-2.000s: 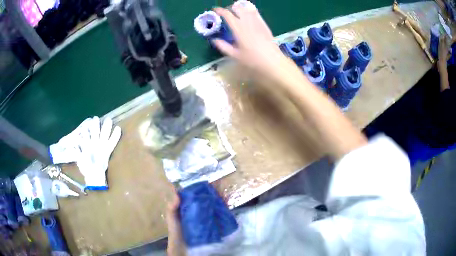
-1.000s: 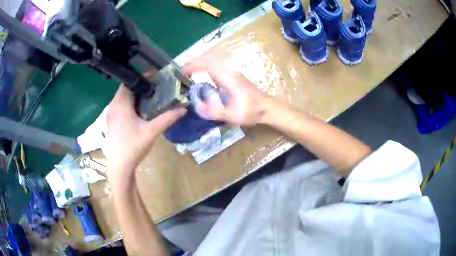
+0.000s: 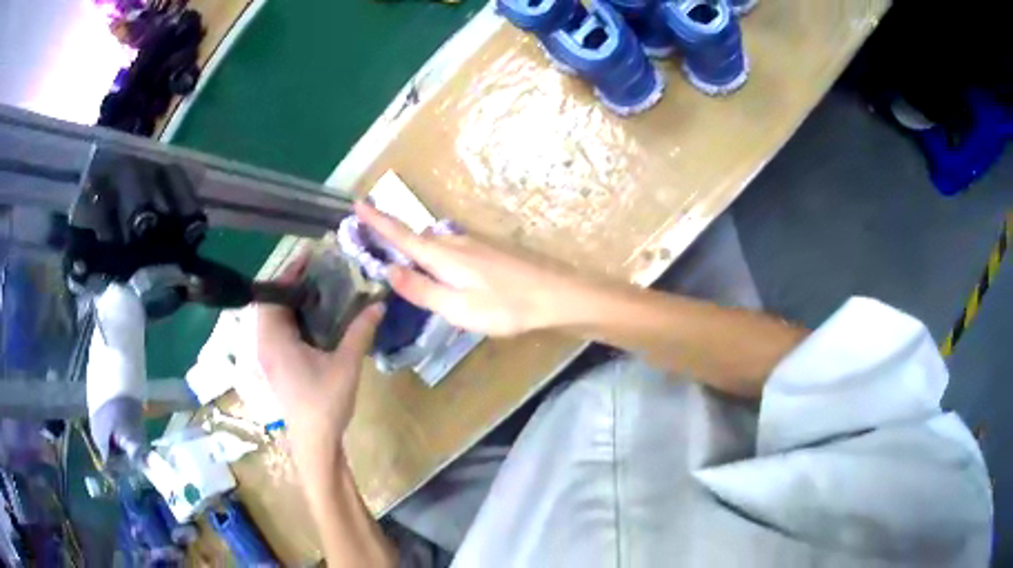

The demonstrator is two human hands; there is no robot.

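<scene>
A blue shorts part (image 3: 402, 322) with whitish-lilac frilled hems sits against the press pad (image 3: 333, 291), a tan-grey block on a black shaft. My left hand (image 3: 311, 377) is wrapped around the pad, thumb in front and fingers behind. My right hand (image 3: 472, 291) holds the shorts part from the right, its fingers beside the frilled rings. The palm side of both hands is hidden. The white-wrapped press handle (image 3: 117, 344) hangs at the left, below the black press mechanism (image 3: 144, 227).
Several blue shorts parts (image 3: 609, 61) stand at the bench's (image 3: 667, 211) top. White gloves, a white packet (image 3: 191, 475) and another blue part (image 3: 239, 535) lie lower left. The green conveyor belt (image 3: 322, 83) runs behind. Grey frame bars (image 3: 239, 189) cross the left. A yellow-black floor stripe shows right.
My right hand left the belt and brought a shorts part to the press. My left hand moved from a blue part near my body to the pad. The view has shifted; the handle now shows.
</scene>
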